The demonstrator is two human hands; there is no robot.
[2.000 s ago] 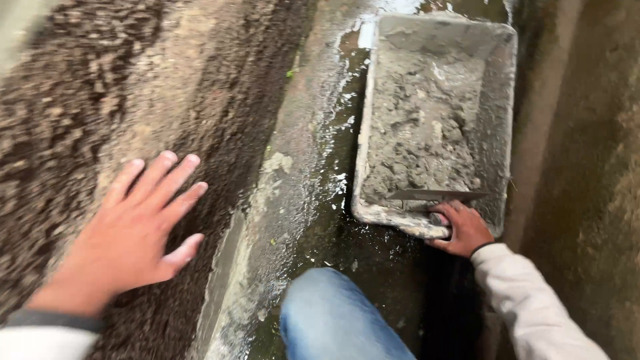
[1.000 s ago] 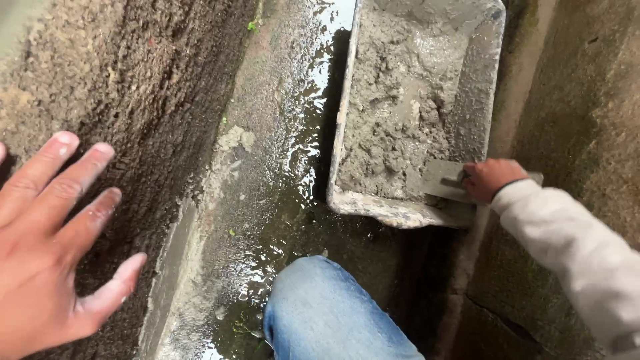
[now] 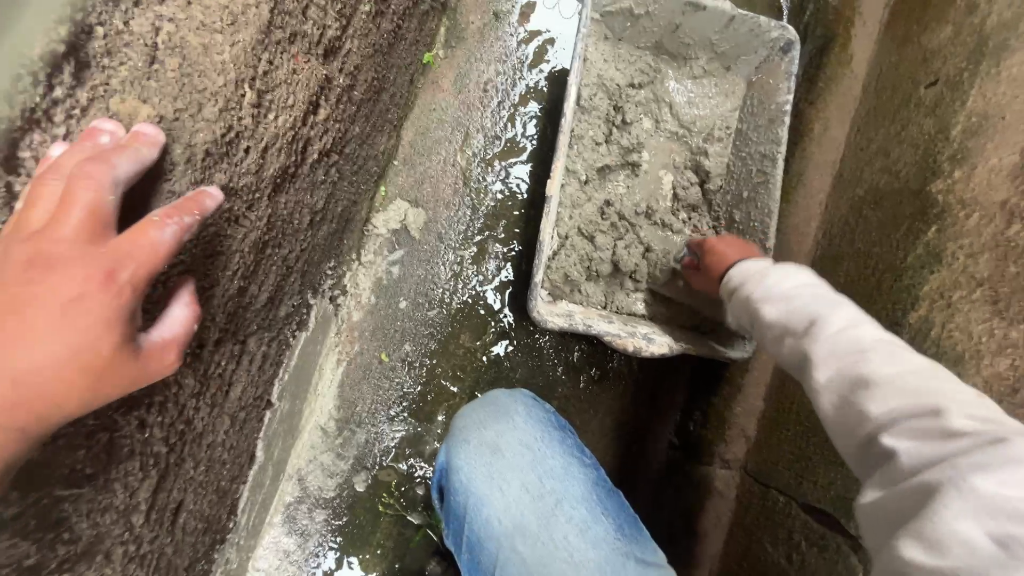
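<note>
A worn rectangular tub (image 3: 552, 200) holds wet grey mortar (image 3: 632, 184). My right hand (image 3: 712, 264), at the end of a light sleeve, is inside the tub near its lower right corner, closed around the handle of a trowel. The trowel's blade is hardly visible, apparently down in the mortar. On the left, my left hand (image 3: 104, 240) is over the rough earthen-looking wall face, fingers spread and slightly bent, holding nothing. Whether it touches the wall cannot be told. Pale residue marks its fingertips.
Shallow water (image 3: 500, 280) lies in the channel beside the tub. A smooth strip of grey mortar (image 3: 296, 392) runs along the foot of the left wall. A stained concrete wall (image 3: 904, 200) rises at the right. My knee in blue jeans (image 3: 528, 488) is below the tub.
My right hand has moved from the tub's near rim into the mortar with the trowel, whose blade showed flat above the mortar one second ago. My left hand's fingers are more bent.
</note>
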